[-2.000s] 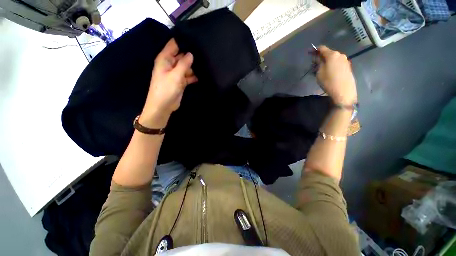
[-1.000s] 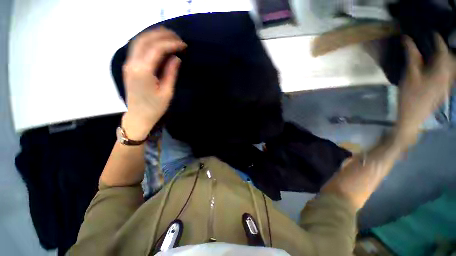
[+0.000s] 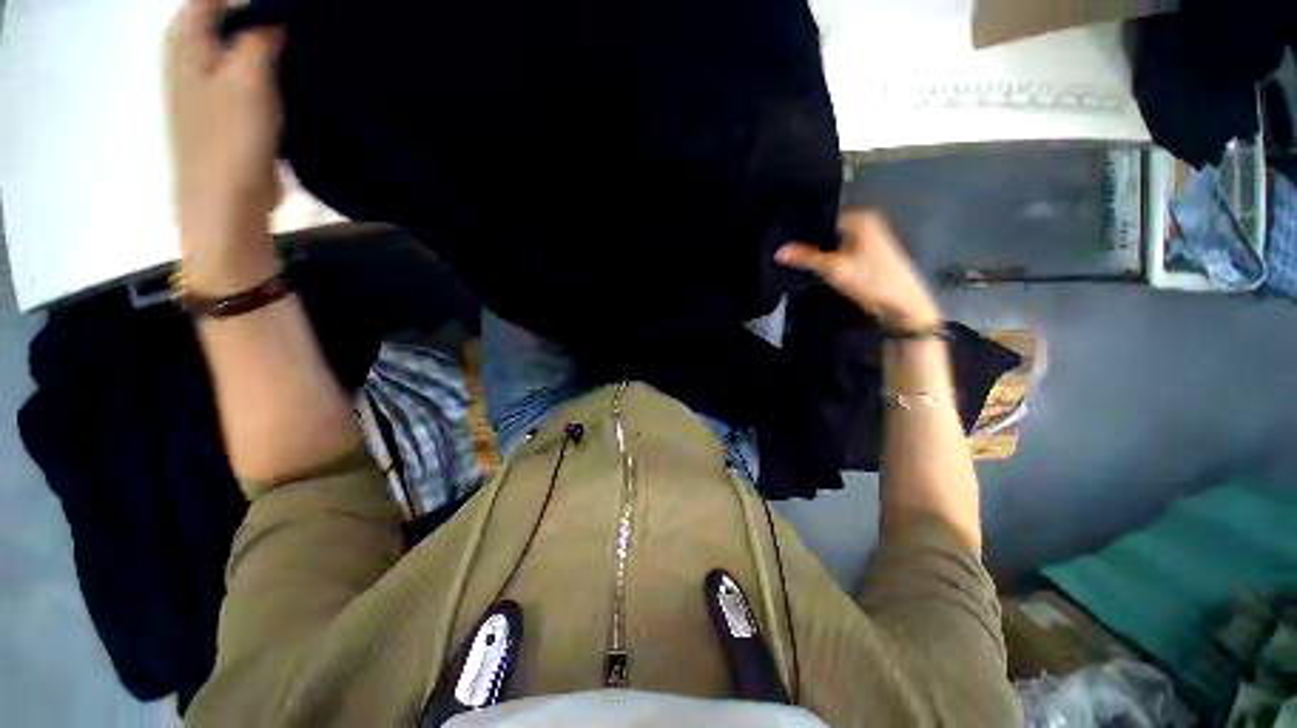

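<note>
A large matte black garment (image 3: pixel 569 142) lies over the table edge and down onto my lap, with one end hanging to the right. My left hand (image 3: pixel 228 128) is at the upper left, slightly blurred, and grips the garment's far left edge. My right hand (image 3: pixel 868 268) is at the garment's right edge, thumb and fingers against the cloth; the fingertips are partly hidden, so its grip is unclear. No tool shows in either hand.
The white table (image 3: pixel 981 100) has a printed scale along its front edge. A small black cloth bundle (image 3: pixel 1209 86) hangs at its right end above a white basket (image 3: pixel 1252 213). A separate black garment pile (image 3: pixel 128 498) hangs at left. Green cloth (image 3: pixel 1181 569) lies lower right.
My right hand has come back from the black bundle to the garment's right edge. My left hand has moved left and up to the garment's edge. The garment is spread wider.
</note>
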